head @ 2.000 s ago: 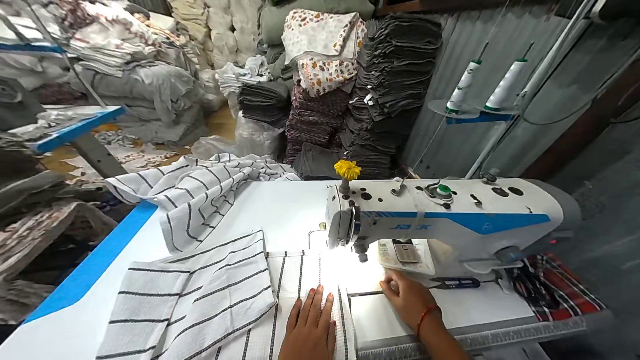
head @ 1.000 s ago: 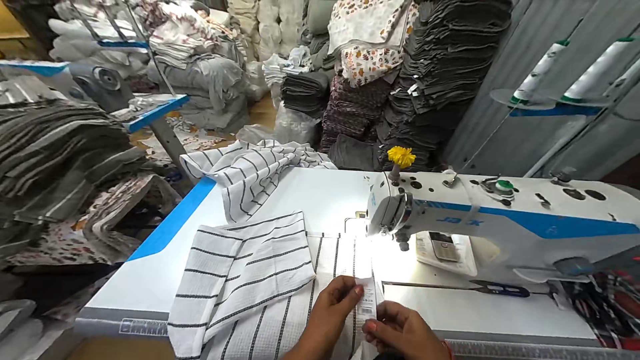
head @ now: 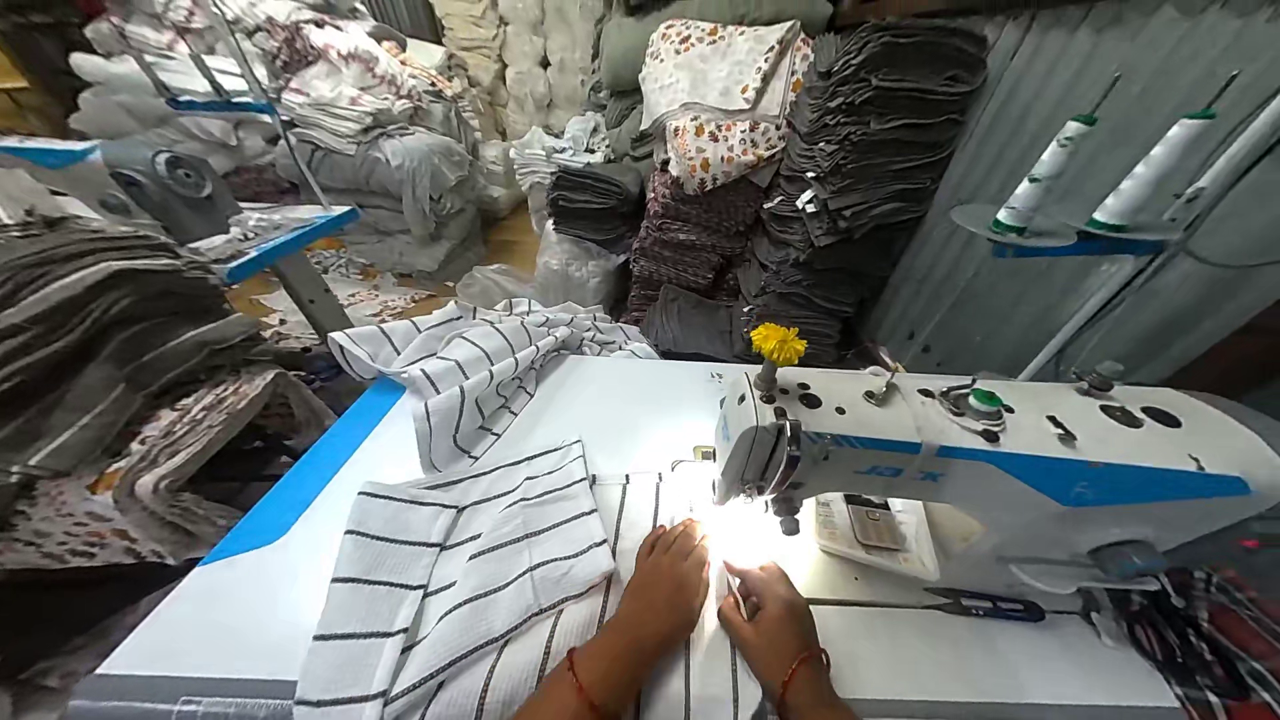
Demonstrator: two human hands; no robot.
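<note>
White cloth with dark stripes (head: 510, 570) lies folded on the white sewing table, its right part running to the needle area of a Jack sewing machine (head: 960, 450). Flat on this cloth, just left of the needle area, rests my left hand (head: 668, 585). My right hand (head: 772, 622) pinches the cloth's edge between thumb and finger, in front of the machine head. Glare from the lamp hides the needle and presser foot.
Thread snips (head: 985, 605) and a white tray (head: 900, 540) with a small phone-like device lie under the machine arm. More striped cloth (head: 490, 350) hangs over the table's back edge. Thread cones (head: 1045, 175) stand back right; fabric stacks (head: 870, 130) stand behind.
Both hands have moved forward toward the needle area. A second ago they held a small white label-like strip nearer the front edge. My left hand now lies flat.
</note>
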